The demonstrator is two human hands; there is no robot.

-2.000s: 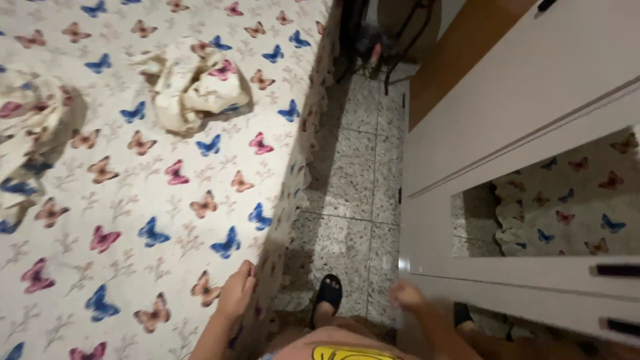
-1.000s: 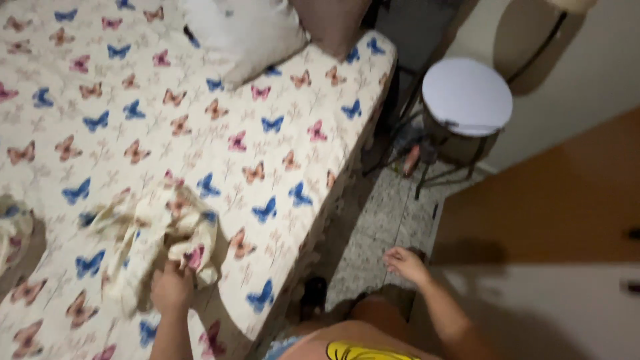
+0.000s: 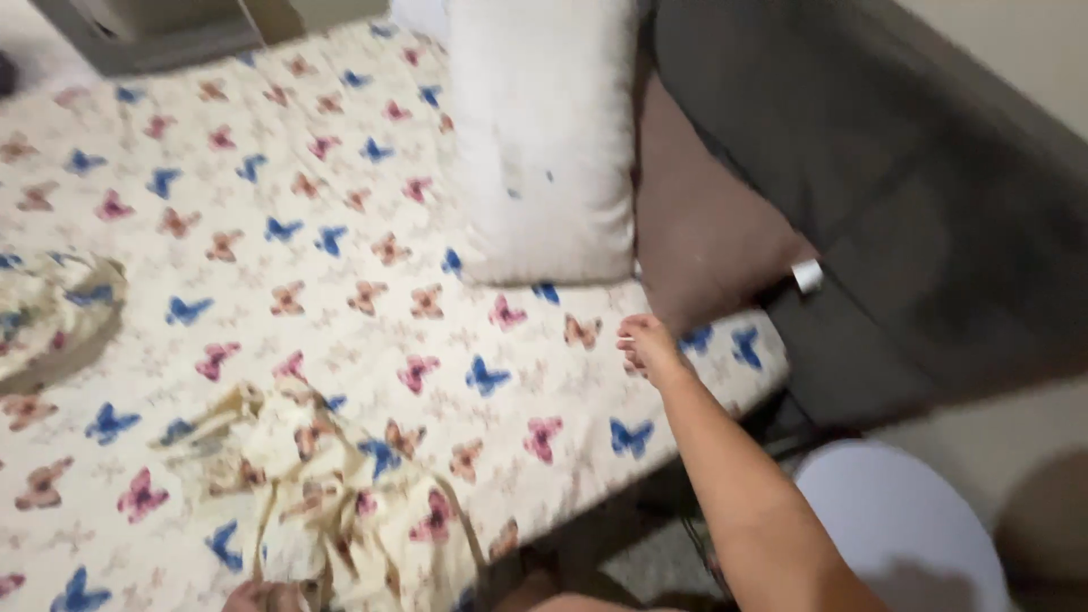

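A crumpled butterfly-print cloth (image 3: 340, 501) lies on the bed's butterfly-print sheet (image 3: 408, 340). At the bottom edge of the view my left hand (image 3: 268, 597) touches this cloth; most of the hand is cut off, so its grip cannot be made out. My right hand (image 3: 650, 344) reaches over the bed, its fingers loosely curled and holding nothing visible, just below the lower corner of a brown pillow (image 3: 705, 212). A white pillow (image 3: 544, 153) with small dark marks stands beside the brown one. Another bunched butterfly-print cloth (image 3: 59, 314) is at the left edge.
A dark grey padded headboard (image 3: 918, 204) rises behind the pillows at the right. Next to the bed, at lower right, is a round white-topped stool or small table (image 3: 892, 518), partly behind my right forearm. Grey furniture (image 3: 161, 38) stands beyond the bed's far edge.
The view has swung strongly toward the pillows and headboard. My right hand, over the floor beside the bed earlier, is now above the sheet near the brown pillow. My left hand remains at the crumpled cloth.
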